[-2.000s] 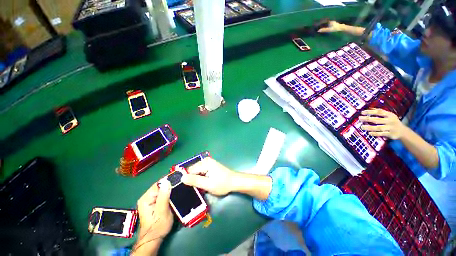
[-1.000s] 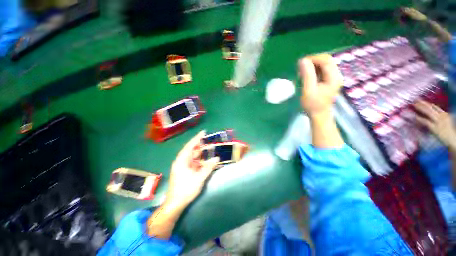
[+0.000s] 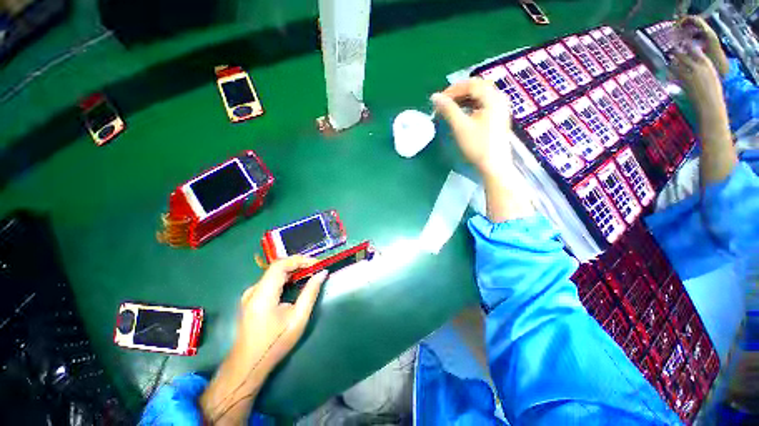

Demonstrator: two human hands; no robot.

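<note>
My left hand (image 3: 275,320) grips a red-edged phone board (image 3: 333,264) by its left end, tilted so its narrow edge shows. Just behind it lies another phone board with a dark screen (image 3: 305,236). A stack of screen boards (image 3: 220,195) stands further left, orange tabs at its left end. A single phone board with a pale frame (image 3: 160,328) lies at the lower left. My right hand (image 3: 476,116) is raised beside the white crumpled lump (image 3: 413,133), thumb and fingertips together. Whether something thin is between them cannot be told.
A pale post (image 3: 344,66) stands at the back. Phone units lie on the belt (image 3: 240,93). A keypad-side board tray (image 3: 574,125) and a red board tray (image 3: 657,324) are on the right. A black tray (image 3: 42,333) is at left. Another person's hand (image 3: 695,62) is at upper right.
The board in my left hand has gone from screen-up, held by both hands, to edge-up in my left hand alone. My right hand has moved up and right. The other person's hand has left the keypad-side tray's front.
</note>
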